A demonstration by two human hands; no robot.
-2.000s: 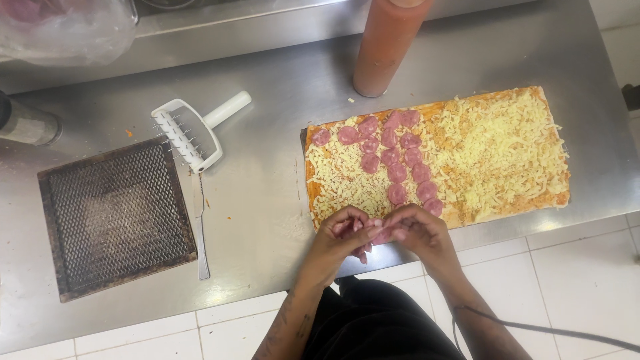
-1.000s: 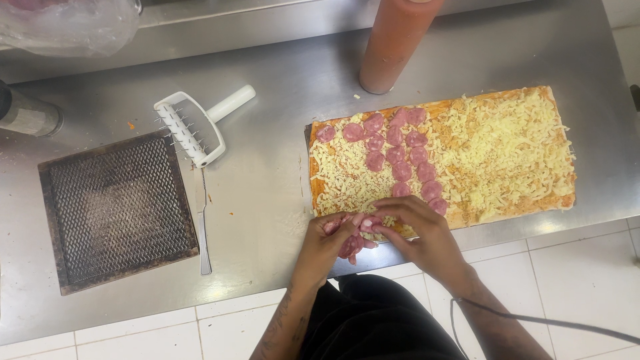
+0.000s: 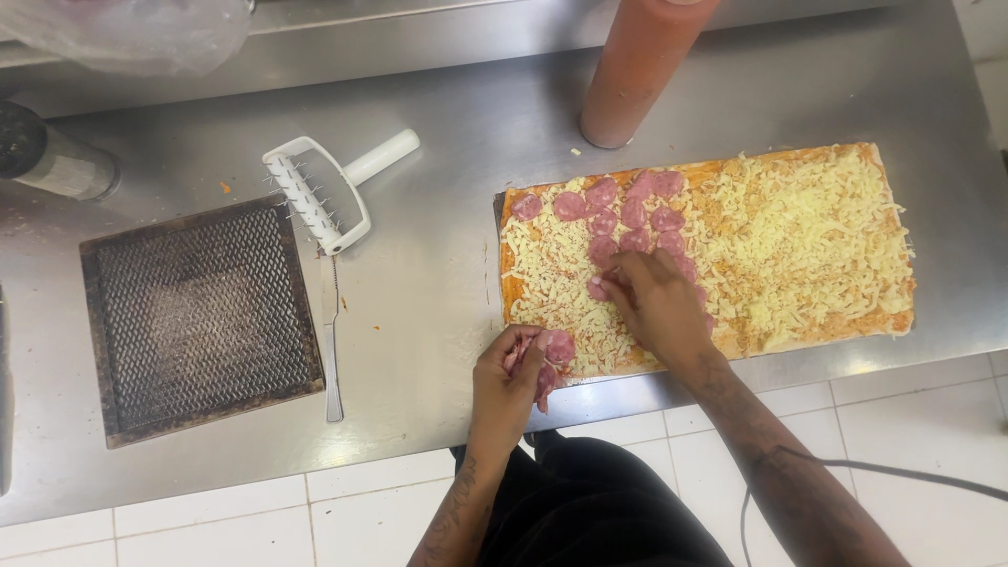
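Note:
A rectangular pizza (image 3: 803, 252) with shredded cheese lies on the steel counter, its long side nearly along the front edge. Several round salami slices (image 3: 633, 213) lie on its left half, in rows toward the middle. My left hand (image 3: 508, 378) grips a bunch of salami slices (image 3: 543, 362) at the pizza's front left corner. My right hand (image 3: 657, 307) is over the cheese, its thumb and fingertips on one salami slice (image 3: 598, 288) below the others; part of the slice is hidden by the fingers.
Left of the pizza are a white spiked dough docker (image 3: 303, 197), a table knife (image 3: 333, 370) and a dark perforated metal tray (image 3: 201, 315). An orange-red squeeze bottle (image 3: 642, 75) stands behind the pizza. A dark-topped container (image 3: 59, 161) and a plastic bag (image 3: 150, 31) are at the back left.
My hands were together over the pizza's front edge; now they are apart. The right has moved up onto the cheese with a slice, while the left keeps the bunch.

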